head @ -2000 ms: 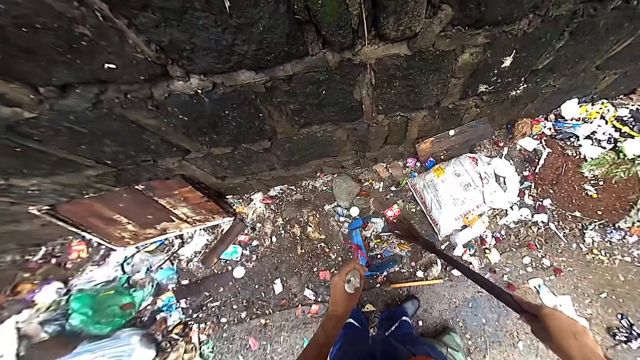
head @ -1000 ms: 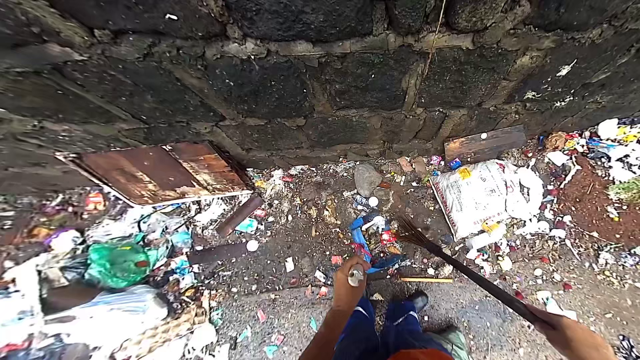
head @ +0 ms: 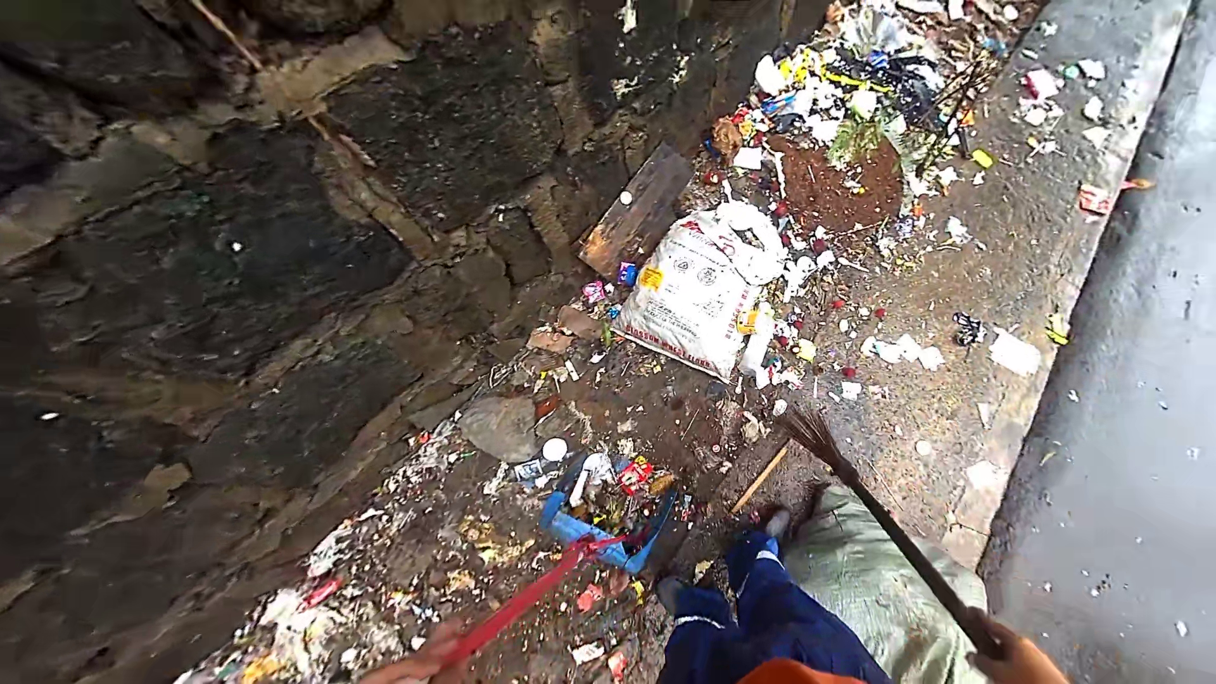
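My left hand (head: 423,657), at the bottom edge, is closed around a red handle (head: 522,600) that runs up to a blue plastic dustpan (head: 581,534). Litter lies in the dustpan, among it a red wrapper (head: 635,474) and white scraps. At the lower right my right hand (head: 1018,655) grips the dark shaft of a stick broom (head: 912,546). The broom's bristles (head: 810,429) point up and left, near the ground to the right of the dustpan. Whether they touch the ground I cannot tell.
A printed white sack (head: 689,290) lies by the stone wall (head: 285,228), beside a wooden board (head: 638,211). A heap of litter and soil (head: 836,180) is beyond. A pale green sack (head: 864,579) stands against my legs. A stone (head: 501,427) and a short stick (head: 760,478) lie near the dustpan.
The view has swung right, bringing in the wet road and the green sack. My left hand is now lower in view, with more of the red handle showing. The right hand still holds the broom.
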